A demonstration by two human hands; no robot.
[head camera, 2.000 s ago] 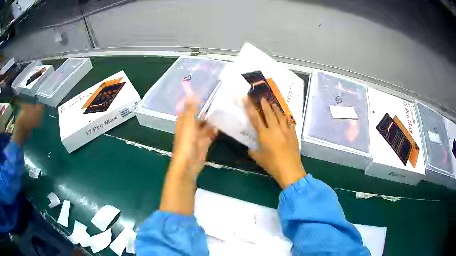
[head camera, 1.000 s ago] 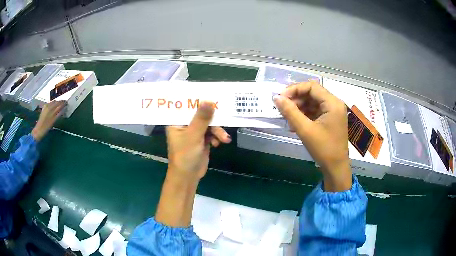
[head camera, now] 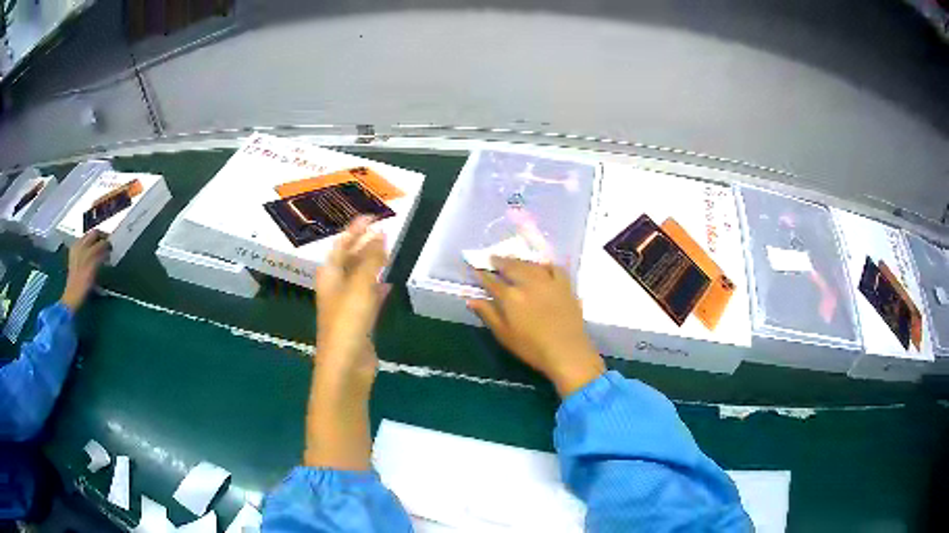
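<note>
A white box lid [head camera: 224, 203] with a dark and orange device picture lies slanted over a white box base [head camera: 208, 273]. My left hand [head camera: 352, 286], blurred, is at the lid's near right part; its grip is unclear. To its right stands an open base [head camera: 473, 213] with a frosted inner surface and a pinkish shape. A small white label [head camera: 505, 251] is on that surface, with no print readable. My right hand [head camera: 536, 312] has its fingertips at the label's near edge; whether they pinch it is unclear.
More lids [head camera: 687, 193] and bases [head camera: 775, 219] stand in a row to the right. White paper sheets [head camera: 468, 474] lie in front of me, scraps [head camera: 200, 485] at lower left. A coworker's hand [head camera: 85, 265] touches a lid [head camera: 146, 208] at far left. A grey wall [head camera: 468, 83] runs behind.
The lid held up with its "I7 Pro Max" side towards me is now down on a base at left. My right hand has moved down left to the label on the neighbouring base.
</note>
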